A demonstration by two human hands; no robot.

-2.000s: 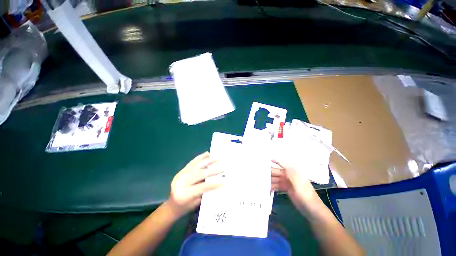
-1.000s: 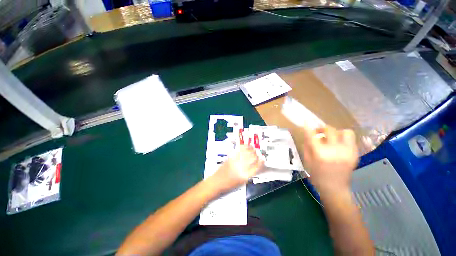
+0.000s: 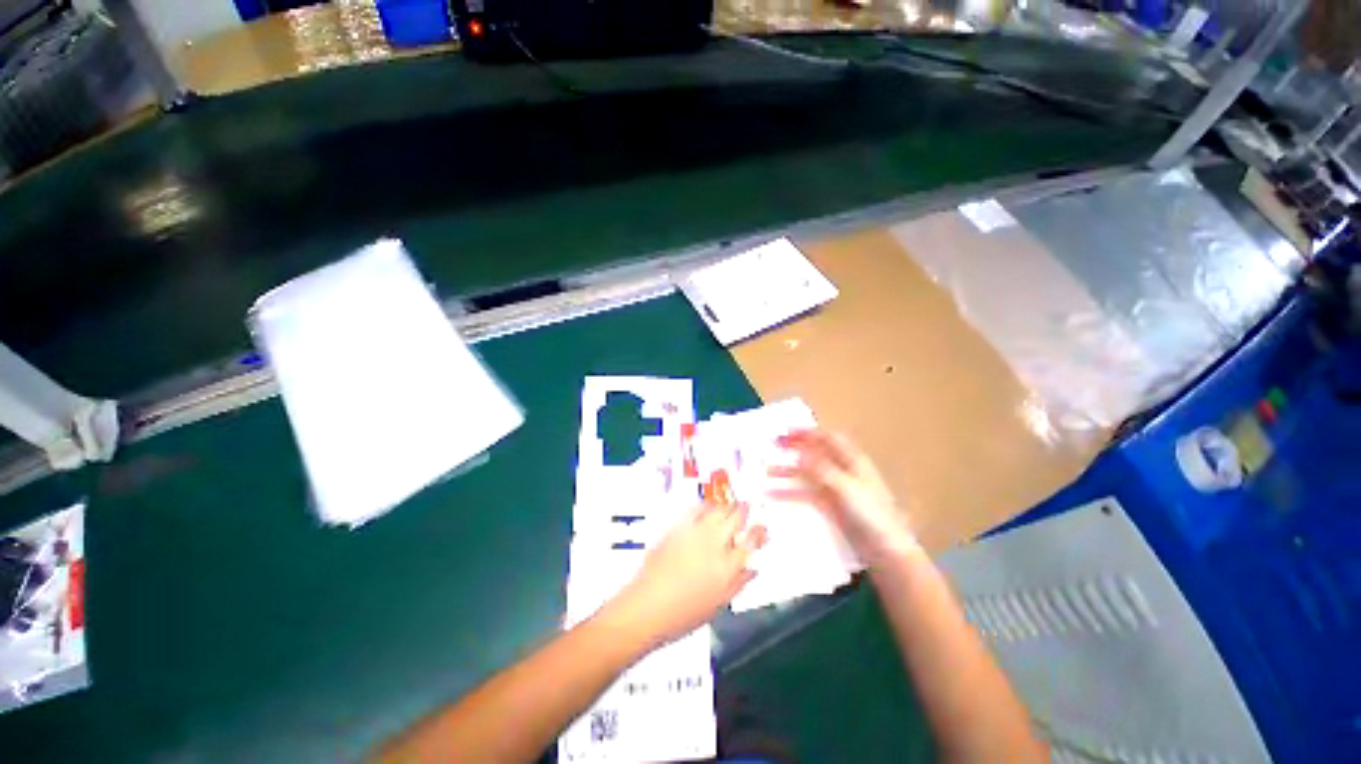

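Note:
An unfolded white die-cut card (image 3: 634,560) lies lengthwise on the green bench, with an irregular cut-out near its far end. A pile of white cards (image 3: 799,552) lies touching its right side, with a bit of red at the pile's left edge. My left hand (image 3: 694,570) is over the unfolded card, fingertips at the pile's left edge; whether they grip a card is unclear. My right hand (image 3: 836,485) rests on top of the pile, fingers spread. The undersides of both hands are hidden.
A stack of whitish bags (image 3: 381,388) lies left of centre. A bagged card (image 3: 42,605) is cut off at the left edge. A small white card stack (image 3: 758,288) lies on the brown sheet (image 3: 881,388). The conveyor rail and blue machine (image 3: 1209,523) border the bench.
My right hand has come down and left from over the brown sheet onto the pile. The white strip by it is no longer seen there. The view has shifted right.

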